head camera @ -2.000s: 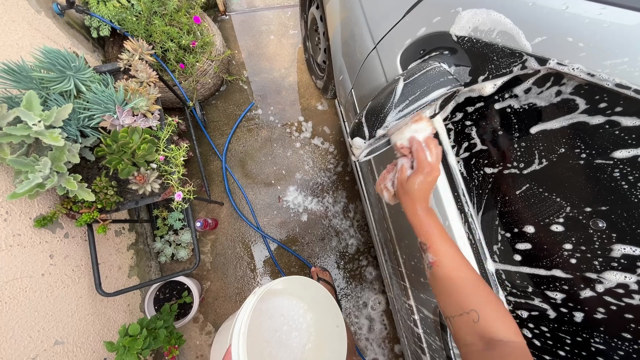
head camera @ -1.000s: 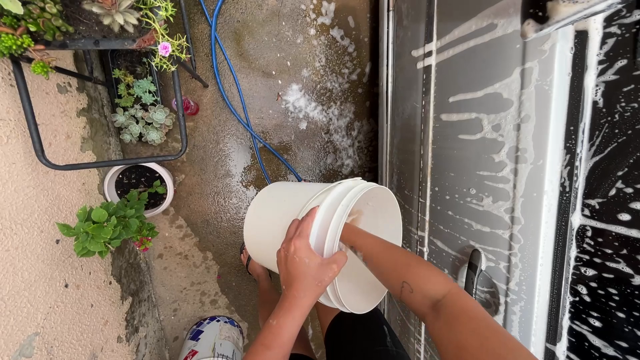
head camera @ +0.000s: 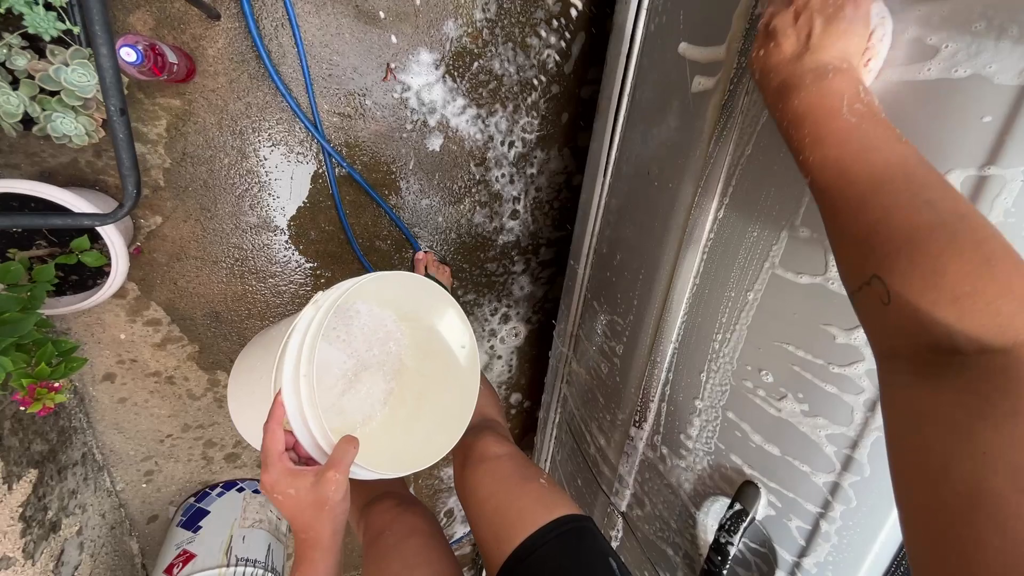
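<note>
My left hand (head camera: 308,472) grips the rim of a white plastic bucket (head camera: 436,376), thumb over the edge. Cloudy water with foam shows inside the tilted bucket, which hangs above my legs. At the upper right, my right hand (head camera: 816,40) presses a pale, soapy sponge or cloth (head camera: 878,40) on the silver car door (head camera: 800,336); the hand covers most of it. Suds run in streaks down the door panel. Below and left of my right forearm is the dark door handle (head camera: 734,524), with foam around it.
A blue hose (head camera: 312,128) crosses the wet, foamy concrete near my foot. Left are a black metal plant stand (head camera: 120,120), a bottle of red liquid (head camera: 156,60), succulents (head camera: 68,88) and a white flowerpot (head camera: 120,256). A paint bucket (head camera: 224,528) stands at the bottom.
My right hand was inside the bucket one second ago; it has come out and moved up and right to the car door. My left hand still holds the bucket's rim.
</note>
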